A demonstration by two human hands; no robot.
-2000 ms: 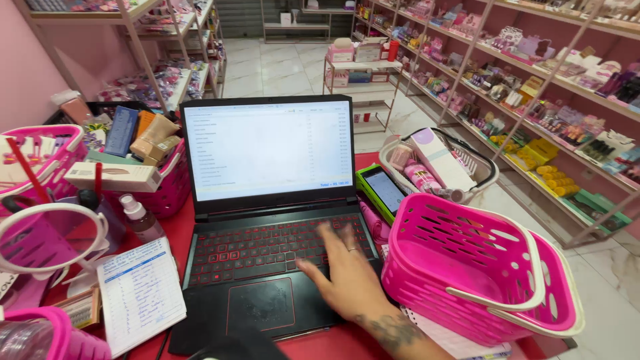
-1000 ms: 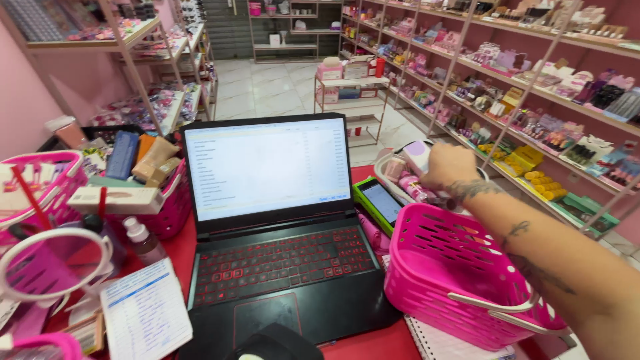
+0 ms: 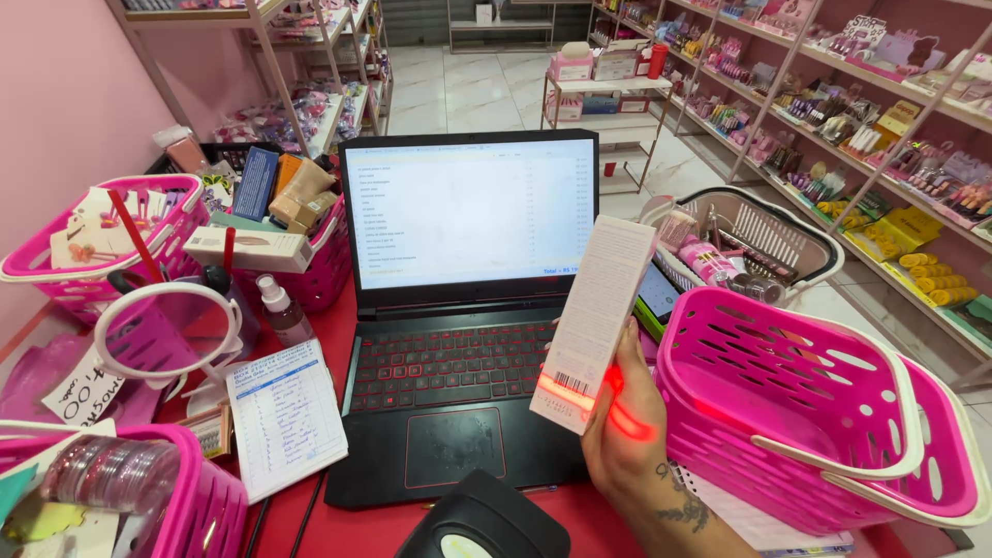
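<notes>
My right hand [image 3: 628, 418] holds a slim white and pink carton [image 3: 593, 318] upright, slightly tilted, over the right side of the black laptop [image 3: 457, 442]. The carton's printed face with a barcode is toward me, and a red light line crosses its lower end and my hand. A black barcode scanner [image 3: 484, 523] points at it from the bottom edge; the hand on its grip is out of view. The laptop screen shows a list. Right of my right hand stand nested pink plastic baskets [image 3: 783, 434] with white handles.
A grey basket [image 3: 775, 209] of cosmetics stands behind the pink ones, beside a phone [image 3: 657, 291]. At left are filled pink baskets [image 3: 221, 496], a round white mirror [image 3: 167, 329], a spray bottle [image 3: 283, 310] and a handwritten notepad [image 3: 287, 418]. Stocked shelves [image 3: 852, 70] line the right.
My right hand moved from the keyboard to the grey basket, then back over the laptop with the carton from that basket. The red light now shows on it, and the scanner is further into view.
</notes>
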